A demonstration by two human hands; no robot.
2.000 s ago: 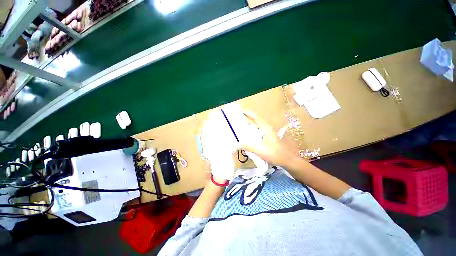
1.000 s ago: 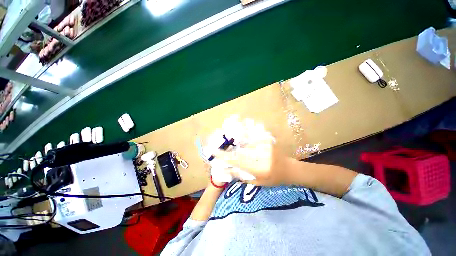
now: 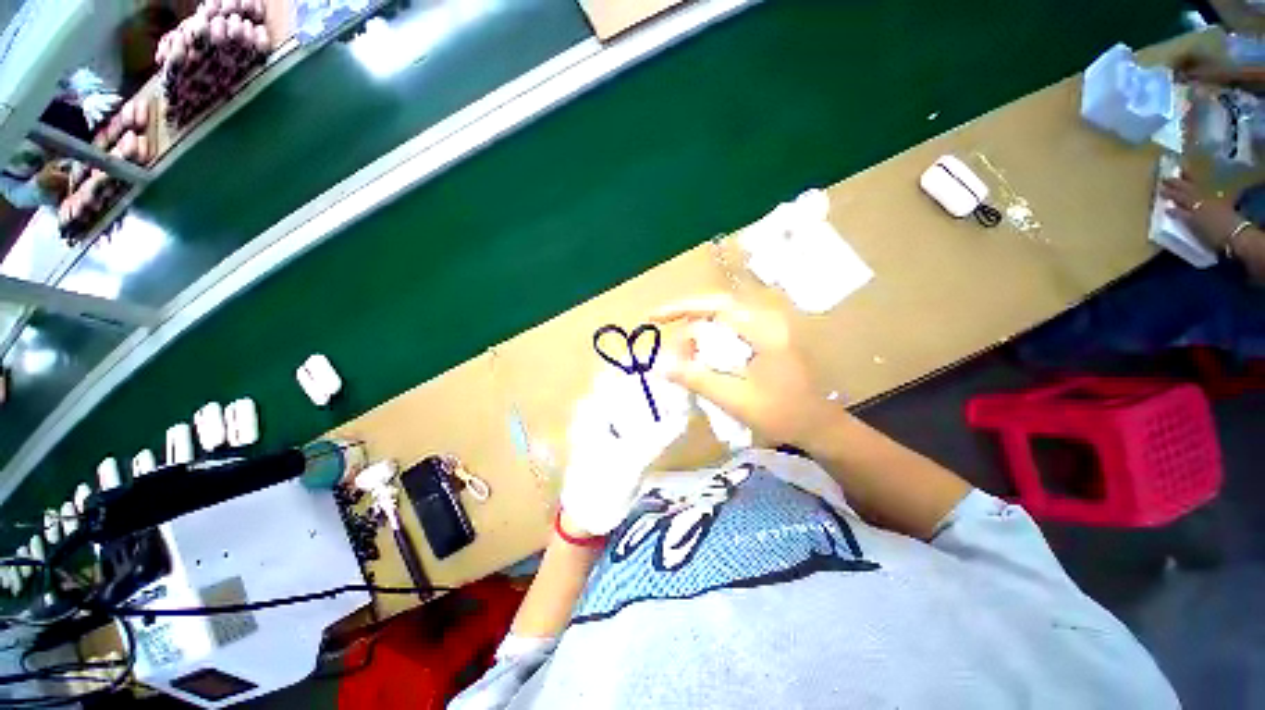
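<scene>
My left hand (image 3: pixel 606 479), in a white glove, holds a white device (image 3: pixel 649 402) over the bench; glove and device blend in the glare. A black cord (image 3: pixel 629 350) stands out from the device in two loops, with a straight dark line below them. My right hand (image 3: pixel 756 377), bare, is at the right side of the device with a white cloth (image 3: pixel 721 347) in its fingers. The device's outline is washed out by brightness.
The brown bench (image 3: pixel 888 326) carries a crumpled white sheet (image 3: pixel 809 257), another white device (image 3: pixel 954 186) and a black phone (image 3: pixel 439 508). A white machine (image 3: pixel 257 583) stands left. Another person's hand (image 3: pixel 1204 215) is far right. White units line the green belt (image 3: pixel 555 187).
The black cord now shows as two loops above the device, where before it was a dark bunch. The view has shifted right, and another person's hands now show at far right.
</scene>
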